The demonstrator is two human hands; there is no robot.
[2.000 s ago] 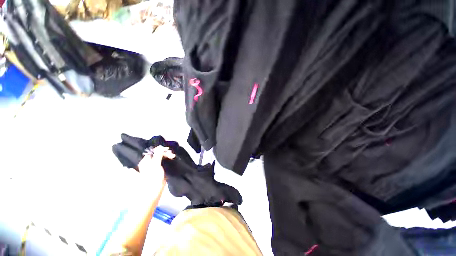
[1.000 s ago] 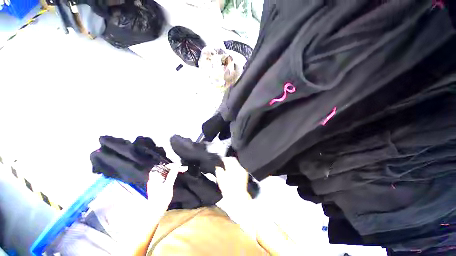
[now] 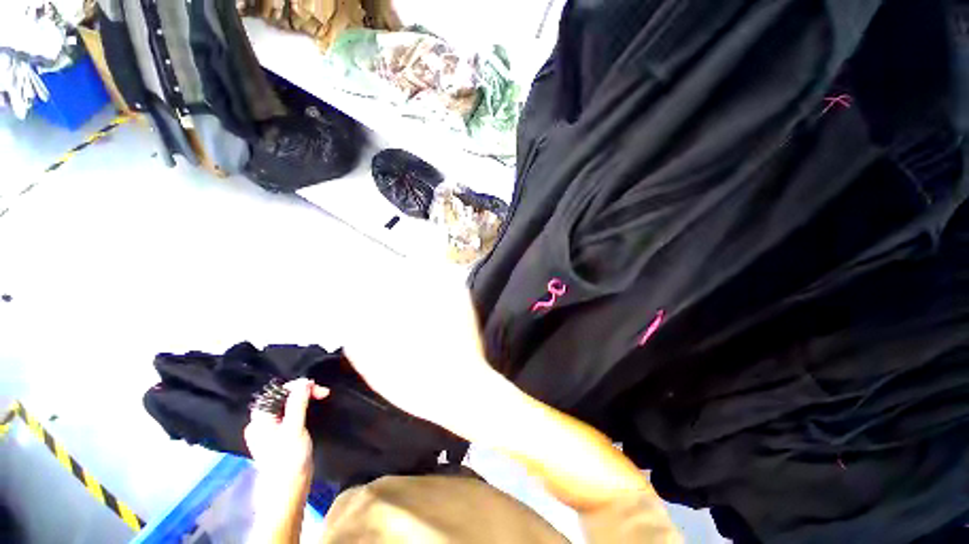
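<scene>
A crumpled black garment bundle [image 3: 361,425] lies low in front of me, across my body. My left hand [image 3: 283,421] grips its left part, with a small dark-and-light striped thing, unclear what, at the fingers. My right forearm reaches up and left over the bundle; my right hand [image 3: 417,338] is washed out against the bright floor, so its fingers and any hold cannot be told. Black garments [image 3: 701,244] hang close together on the right. They carry a pink curled thread marker [image 3: 549,295], a short pink marker [image 3: 651,327] and a thin pink one [image 3: 837,102] higher up.
A blue crate [image 3: 197,499] with pale contents stands below the bundle. Black plastic bags [image 3: 303,149], a clear bag with brown pieces [image 3: 464,221] and green-and-clear bags [image 3: 425,80] lie beyond. Striped garments [image 3: 186,64] hang upper left near another blue container [image 3: 72,94]. Yellow-black tape [image 3: 80,468] marks the floor.
My right hand has moved up off the bundle, its forearm now crossing above it. My left hand and the bundle have shifted left and slightly down. The view has shifted, with more bags showing.
</scene>
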